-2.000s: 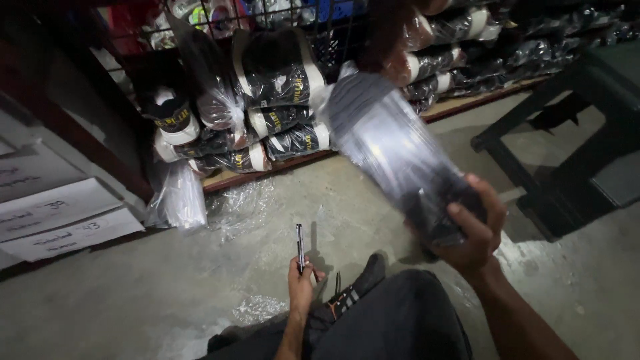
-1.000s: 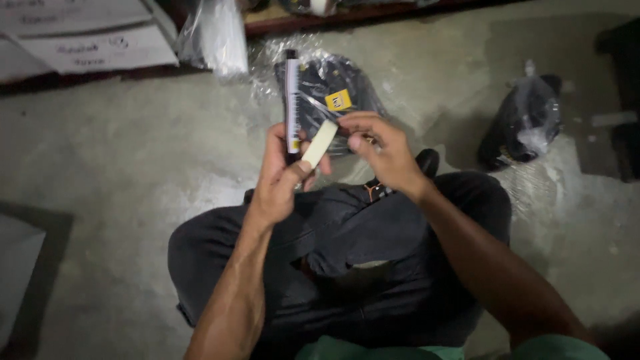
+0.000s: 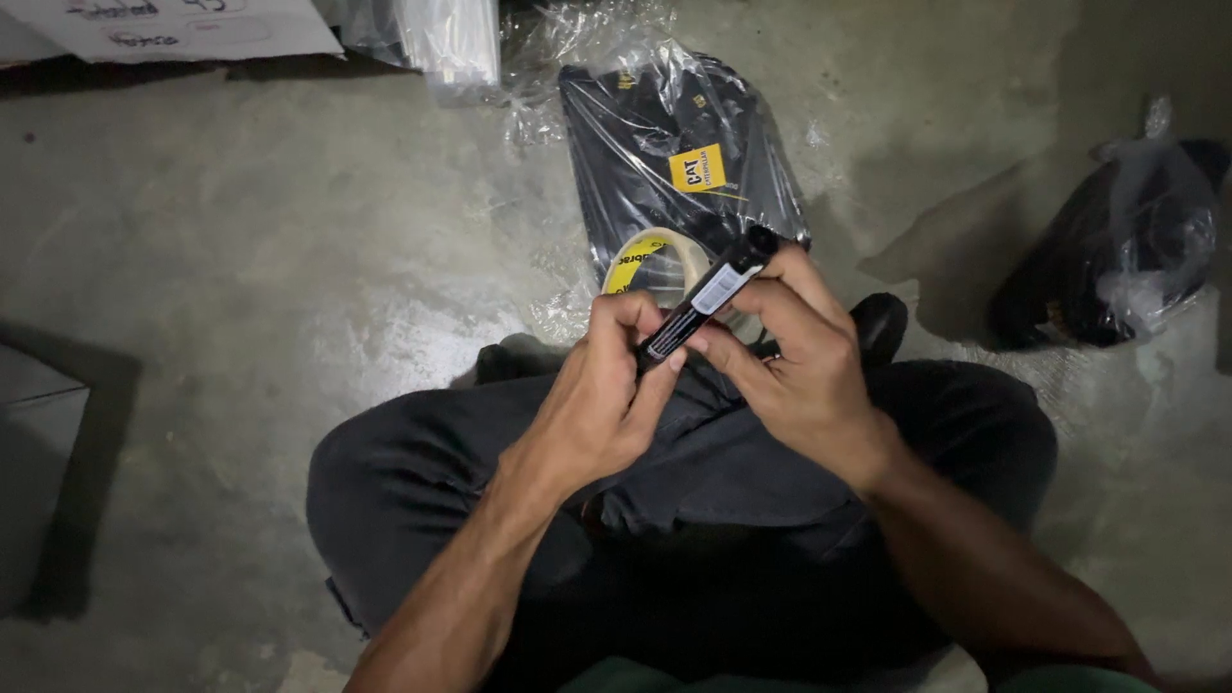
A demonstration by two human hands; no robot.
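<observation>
A black marker pen (image 3: 707,298) with a white label lies slantwise between my hands, above my crossed legs. My left hand (image 3: 616,385) grips its lower end between thumb and fingers. My right hand (image 3: 799,356) has its fingers on the marker's upper part, near the black end. Just behind the marker, a roll of masking tape (image 3: 653,252) with a yellow inner core stands up close to my fingers; which hand bears it is hidden. Beyond it on the floor lies a black Caterpillar item in clear plastic (image 3: 664,144), with a yellow CAT tag.
At the right, another dark item in a knotted clear bag (image 3: 1116,250) lies on the concrete floor. Clear plastic bags (image 3: 448,43) lie at the top, beside a white box (image 3: 202,24) bearing handwriting. A pale box (image 3: 34,462) stands at the left edge.
The marker, upright in my left hand a second ago, now slants between both hands. Two seconds ago my right hand held a plastic-wrapped item near the shelf. The view has swung down to my lap.
</observation>
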